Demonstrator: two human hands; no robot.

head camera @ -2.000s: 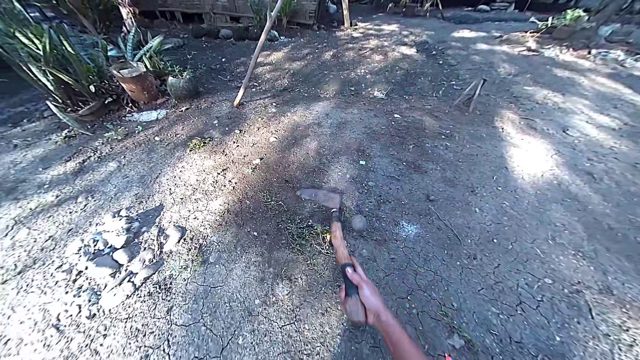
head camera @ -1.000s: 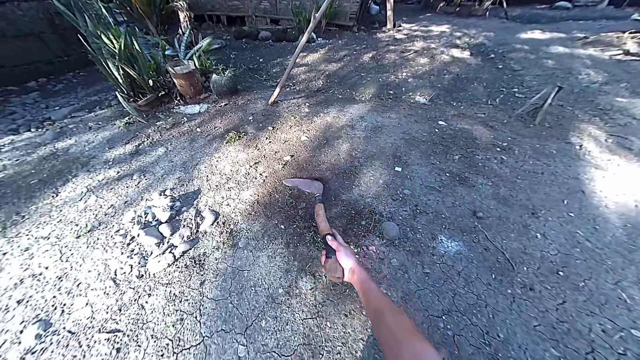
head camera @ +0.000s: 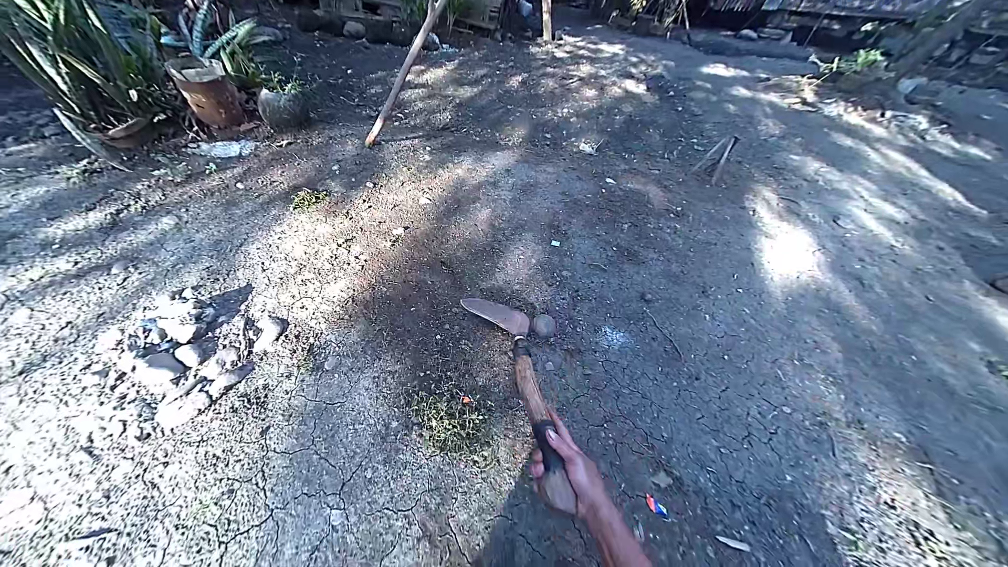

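Observation:
My right hand, low and right of centre, is closed around the wooden handle of a short curved-blade tool. Dark wrapping covers part of the handle near my fingers. The rusty blade points left, over or on the dark soil; whether it touches the ground I cannot tell. Beside the base of the blade lies a round stone. A small patch of green weeds grows left of the handle. My left hand is out of view.
A heap of stones lies at the left. A wooden pole slants up from the ground at the top. Potted plants stand at the upper left. A forked piece of wood sticks up at the right, and a colourful wrapper lies near my forearm.
The blade, apart from the round stone one second ago, is now right beside it. The weed patch shows left of the handle. My right hand has kept its hold.

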